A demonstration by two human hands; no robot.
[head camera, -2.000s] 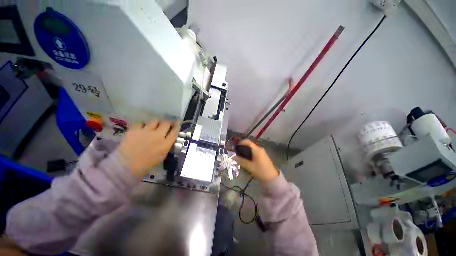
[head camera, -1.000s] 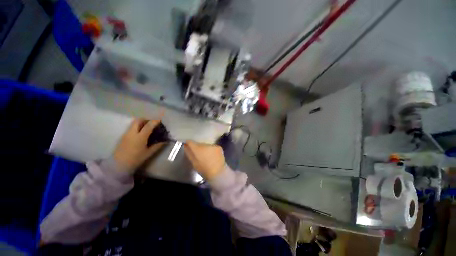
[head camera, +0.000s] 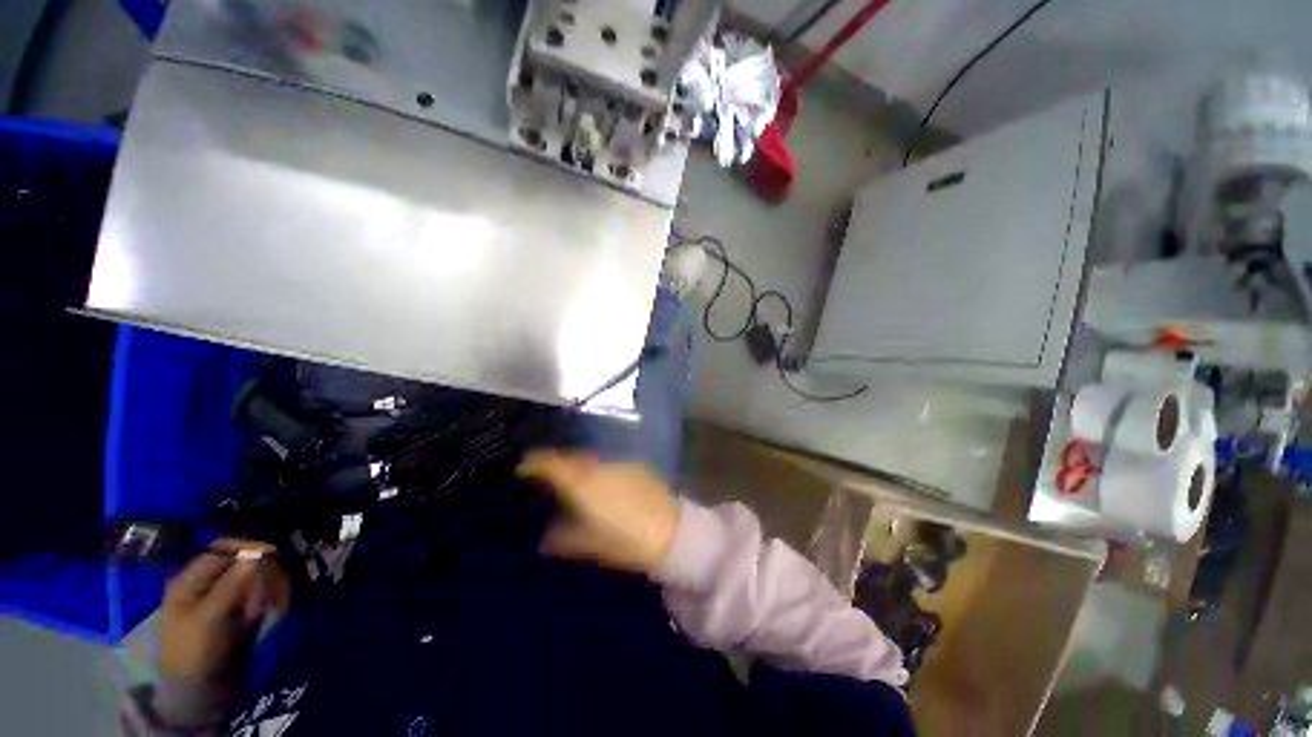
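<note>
Black cables (head camera: 453, 439) with small silver and pale plug ends lie in a tangled mass on my lap, below the metal table's front edge. My left hand (head camera: 219, 612) is at the lower left by the blue bin. Its fingers are closed on a black cable piece with a pale tip (head camera: 253, 554); a silver-ended black part shows just left of the fingers. My right hand (head camera: 612, 511) is blurred over the right side of the cable mass. Its fingertips are against dark clothing and cables, so its grip cannot be made out.
The metal worktable (head camera: 374, 238) and machine fixture (head camera: 597, 94) are ahead. The blue bin (head camera: 166, 446) is at the left. An open carton (head camera: 993, 634) holding black cables is at the right, below white rolls (head camera: 1130, 468) and red-handled scissors (head camera: 1076, 467). A grey cabinet (head camera: 957, 259) stands behind.
The view has tilted down to the lap. My hands have left the metal table and moved apart, left hand toward the blue bin, right hand over the cables on my lap.
</note>
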